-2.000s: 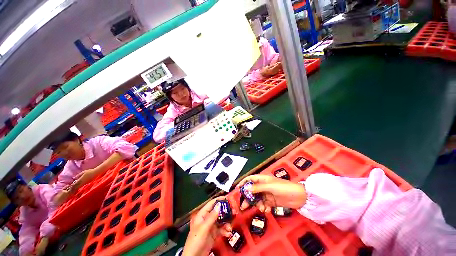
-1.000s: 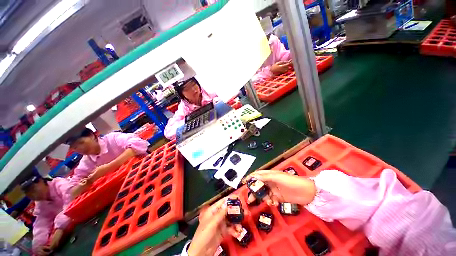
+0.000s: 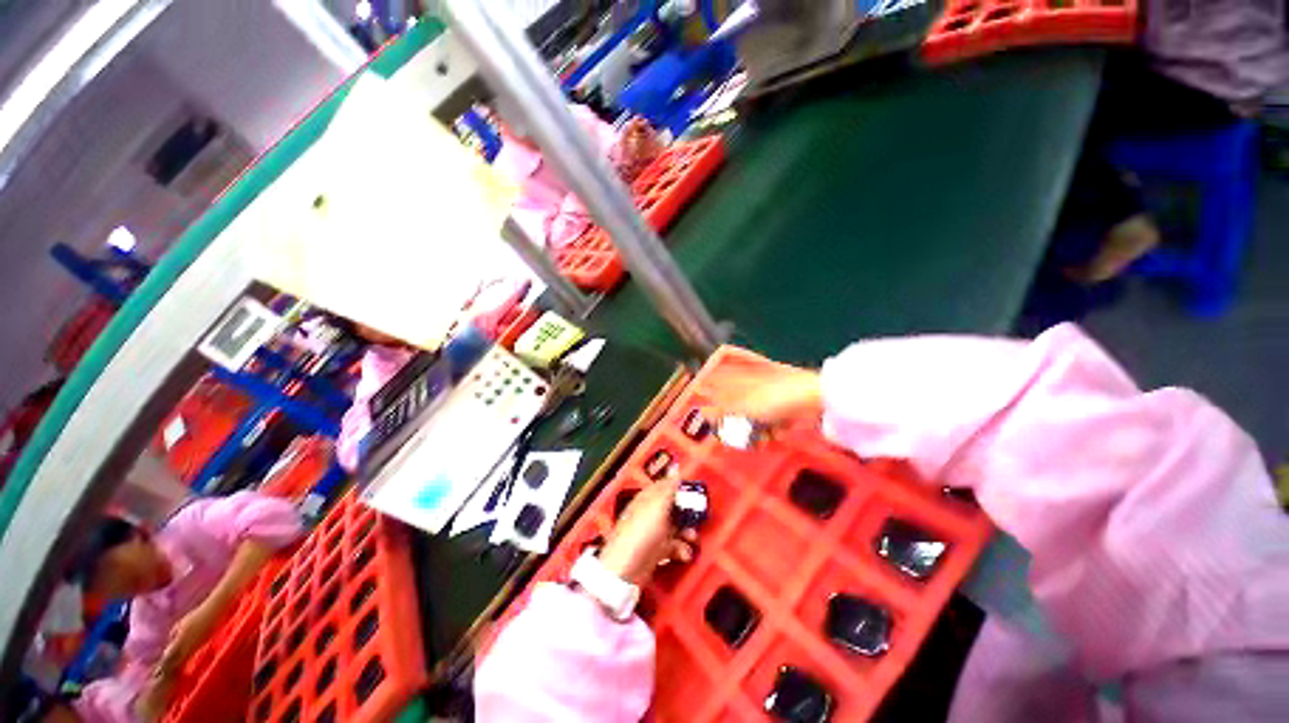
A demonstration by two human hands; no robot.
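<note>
The near red-orange compartment tray (image 3: pixel 763 554) lies tilted below my hands, with dark smartwatch bodies in several pockets. My left hand (image 3: pixel 645 537), with a white band at the wrist, holds a watch body (image 3: pixel 691 503) with a pale face at its fingertips, over the tray's left part. My right hand (image 3: pixel 786 404) is blurred over the tray's far end. Its fingers hold a small watch body (image 3: pixel 735 431) that looks white. Other watch bodies (image 3: pixel 912 550) lie in the near and right pockets, glossy side up.
Beyond the tray are a white paper sheet (image 3: pixel 537 499) with dark squares, an instruction card (image 3: pixel 460 441), a calculator (image 3: pixel 406 400) and a metal post (image 3: pixel 594 184). Another red tray (image 3: pixel 397 565) stands left. A person in pink (image 3: pixel 198 572) sits at the far left, near a blue stool (image 3: pixel 1195 205) at right.
The view has turned right and down. My hands have moved apart, the left lower over the tray and the right to its far end. More of the tray's right part shows.
</note>
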